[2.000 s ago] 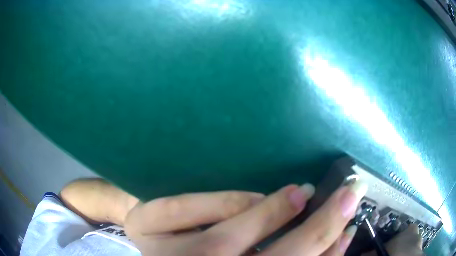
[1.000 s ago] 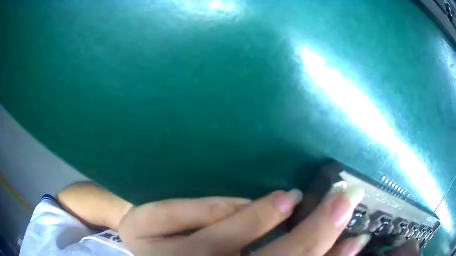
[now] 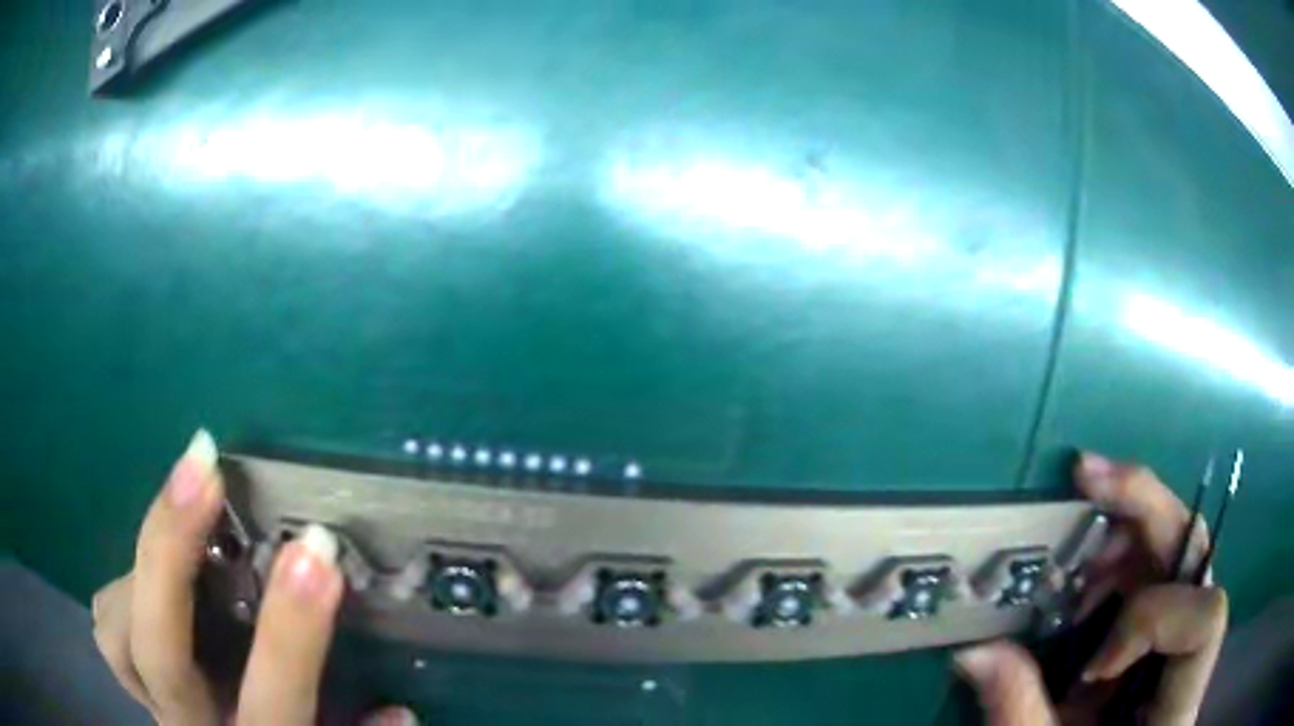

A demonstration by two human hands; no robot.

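Note:
A long metal carrier bar [image 3: 681,532] lies across the lower part of the view. Dark components with green rings [image 3: 627,596] sit in its stations. My left hand [image 3: 234,596] holds the bar's left end, one fingertip over the leftmost station. My right hand [image 3: 1121,610] grips the right end, with thumb below and a finger at the top corner. Tweezers [image 3: 1218,511] stick up between my right fingers, tips pointing away from the bar. A row of tiny white dots [image 3: 508,458] lies just beyond the bar's far edge.
The green bench surface [image 3: 568,341] has bright glare bands and a dark seam at right. The end of another metal bar [image 3: 135,36] shows at the top left. A white curved strip [image 3: 1220,71] runs along the top right. Small pale specks lie below the bar.
The view has swung so the whole bar now shows lengthwise. My left hand has moved to its left end. My right hand now grips the right end, with the tweezers raised off the components.

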